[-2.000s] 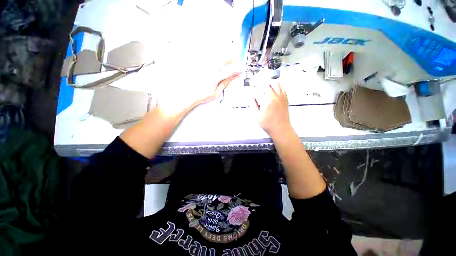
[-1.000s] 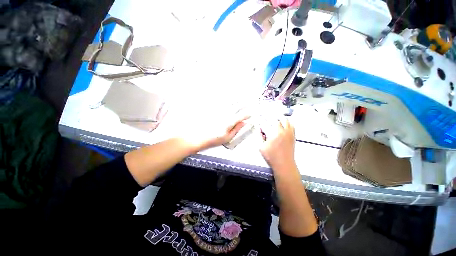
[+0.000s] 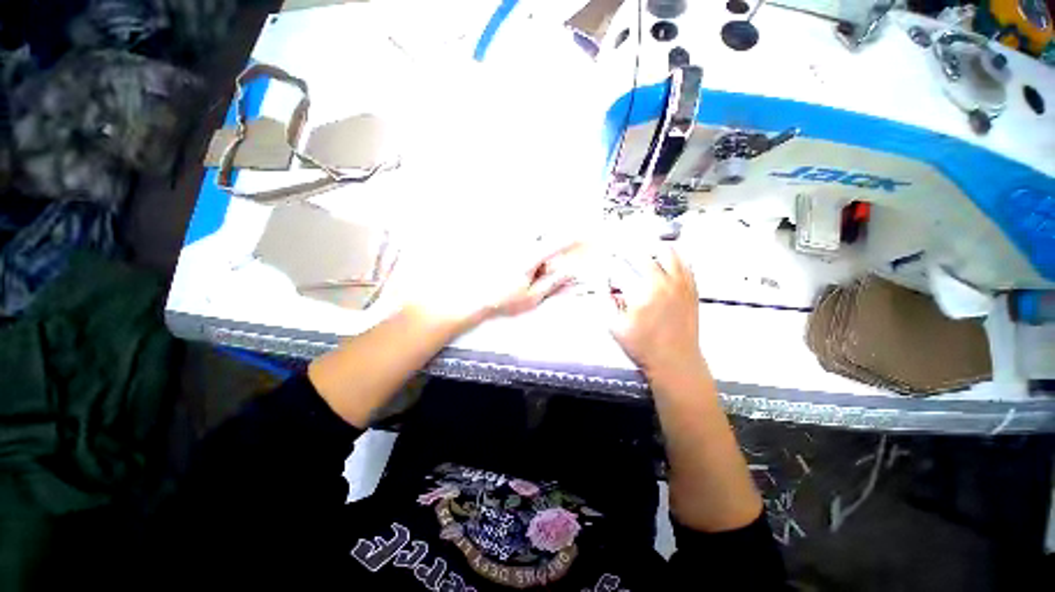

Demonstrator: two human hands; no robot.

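Note:
My left hand (image 3: pixel 521 287) lies on the glaring white table just left of and in front of the needle area (image 3: pixel 648 202). My right hand (image 3: pixel 657 303) is just in front of the needle, its fingers pointing at it. Glare washes out the fingertips of both hands and whatever is between them, so I cannot tell what they hold. A stack of brown cut pieces (image 3: pixel 908 335) lies at the right by the machine body. The white sewing machine (image 3: pixel 775 150) has a blue stripe and "JACK" lettering.
A curled narrow strip (image 3: pixel 303 165) lies over tan pieces (image 3: pixel 347 141) at the table's left. A larger tan piece (image 3: pixel 318 249) lies nearer the front. The table's front edge (image 3: pixel 544 376) runs before my lap. Dark green cloth (image 3: pixel 87 405) is heaped at the left.
The view has shifted. My left hand moved back from beside the needle toward me; the tan piece seen under it one second ago no longer shows. My right hand stays near the needle.

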